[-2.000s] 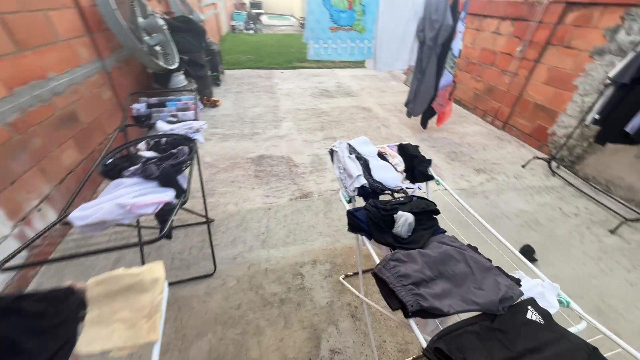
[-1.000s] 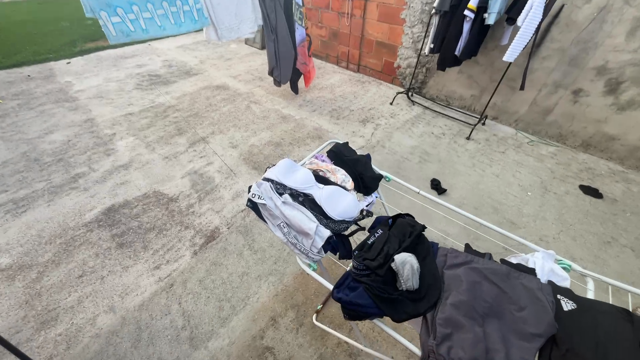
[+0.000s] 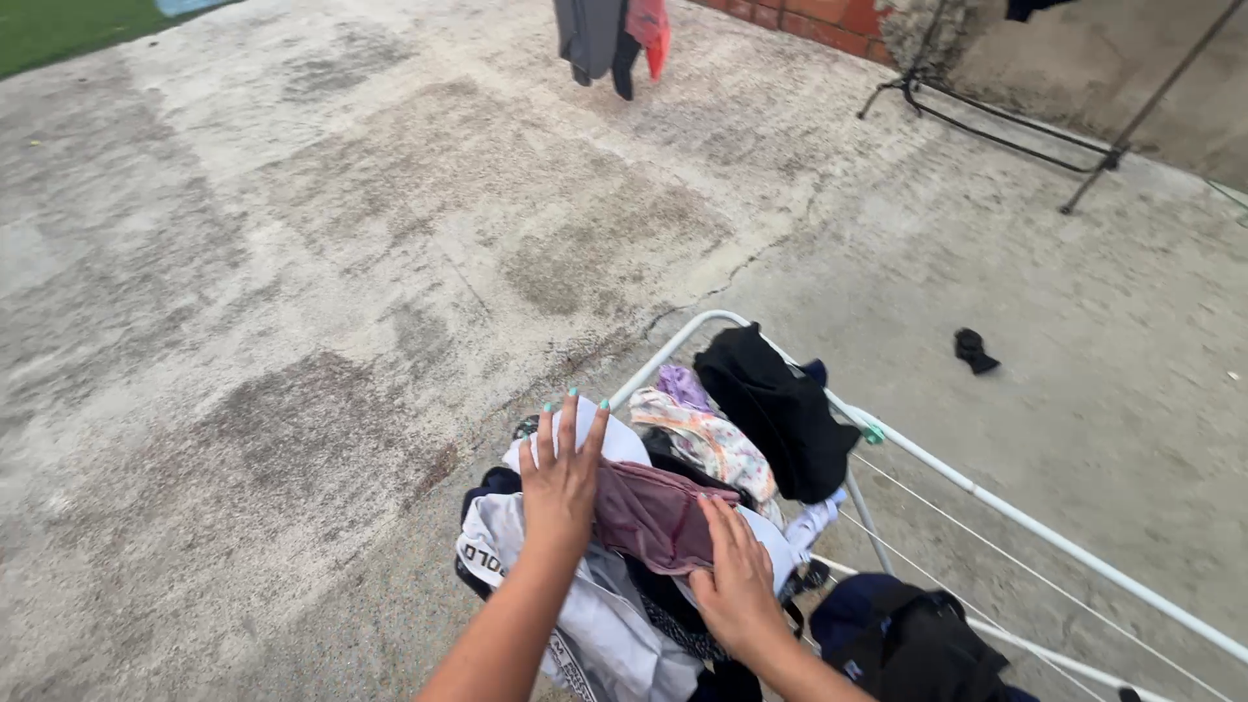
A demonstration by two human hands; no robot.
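Note:
My left hand (image 3: 565, 473) lies with fingers spread on the left side of a mauve cloth garment (image 3: 648, 512) and the white bra cup (image 3: 624, 437) beside it. At the garment's right side, my right hand (image 3: 731, 575) rests with its fingertips on the cloth; whether it pinches the fabric I cannot tell. Under and around both hands is a pile of clothes on the end of a white drying rack (image 3: 975, 487). It includes grey underwear with a lettered waistband (image 3: 604, 604), floral underwear (image 3: 707, 439) and a black garment (image 3: 770, 409).
Dark clothes (image 3: 907, 634) lie further along the rack. A small black cloth item (image 3: 973, 351) is on the concrete floor (image 3: 390, 244) to the right. A black metal clothes stand (image 3: 1014, 127) is near the wall, and grey and red garments (image 3: 595, 34) hang at the top.
Both my hands have come into view over the pile. The mauve garment now lies on top of the white bra, where the frame one second ago shows none. The view has moved closer to the pile.

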